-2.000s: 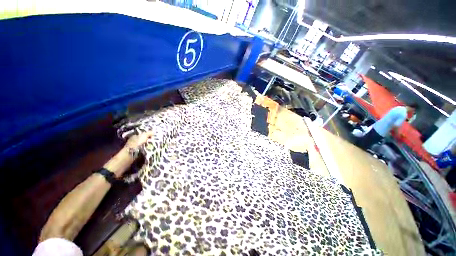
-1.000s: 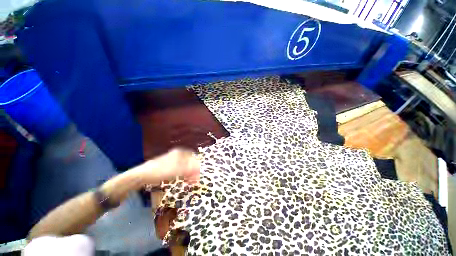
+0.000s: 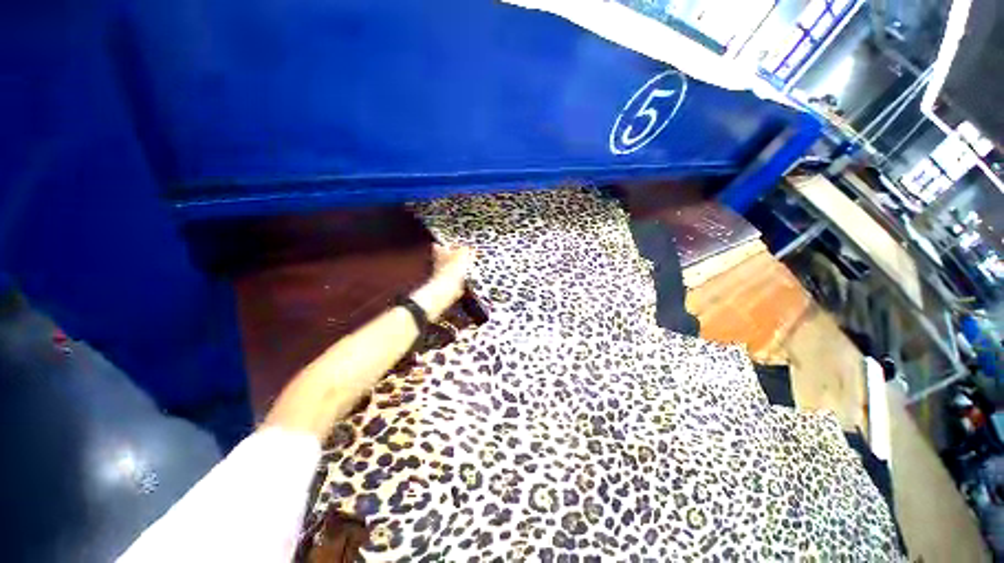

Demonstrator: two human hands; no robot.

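A wide leopard-print sheet (image 3: 617, 429) with notched edges lies over the reddish-brown cutting pad (image 3: 319, 302) and the brown table, its far end under the blue press. Black fabric (image 3: 667, 275) shows beneath its right edge. My left hand (image 3: 451, 269) is at the sheet's left edge near the press, with a dark band on the wrist. Its fingers are partly hidden against the sheet, so a grip cannot be made out. My right hand is not in view.
The blue press (image 3: 418, 99), marked with a circled 5, spans the back. A yellow-brown wooden edge (image 3: 721, 262) and a white strip (image 3: 876, 407) lie right of the sheet. Another table (image 3: 864, 225) stands at the far right. Grey floor (image 3: 110, 440) shows at lower left.
My left hand has moved forward along the sheet's left edge, closer to the press. The camera view has turned; the blue bin at the left has left the picture.
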